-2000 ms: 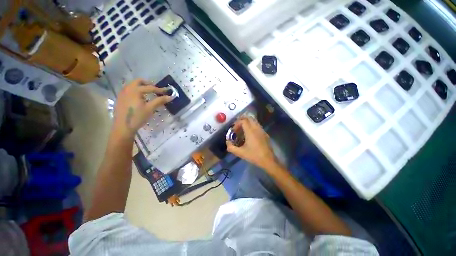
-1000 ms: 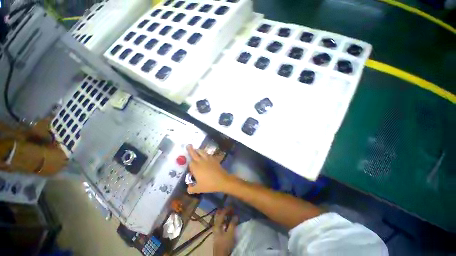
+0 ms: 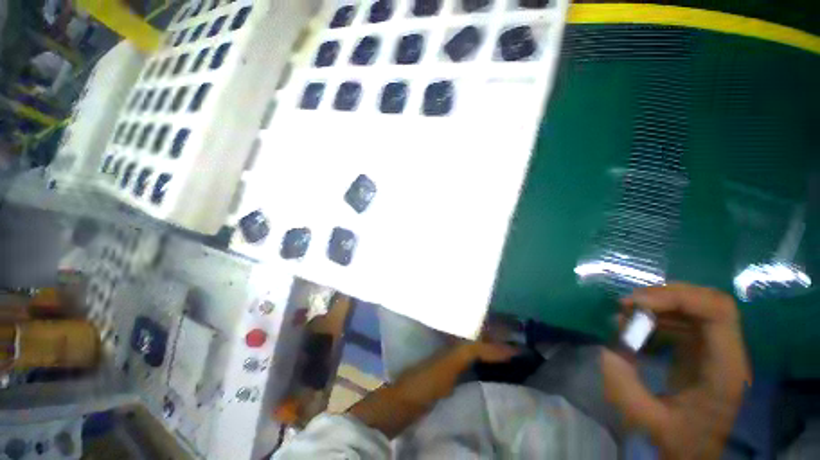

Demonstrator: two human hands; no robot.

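My right hand [image 3: 688, 368] is at the lower right, above the front of the green mat. Its thumb and fingers grip a small watch housing [image 3: 637, 330] with a bright, reflecting face. My left hand [image 3: 494, 352] is low in the middle, just below the tray's front corner; it is blurred and dark, and its fingers and anything in them cannot be made out. A white tray [image 3: 423, 184] lies in front of me, with rows of dark housings at the back and several loose ones [image 3: 342, 245] nearer the front.
The dispensing machine with its red button [image 3: 256, 338] and dark fixture [image 3: 148, 340] is at the left. Stacked white trays [image 3: 209, 171] stand behind it. Clear strips [image 3: 620, 271] lie on the green mat [image 3: 575, 180], which has a yellow line.
The view has swung right. My right hand has left the machine's buttons and is over the mat's edge with a housing. My left hand has moved out from low near my lap.
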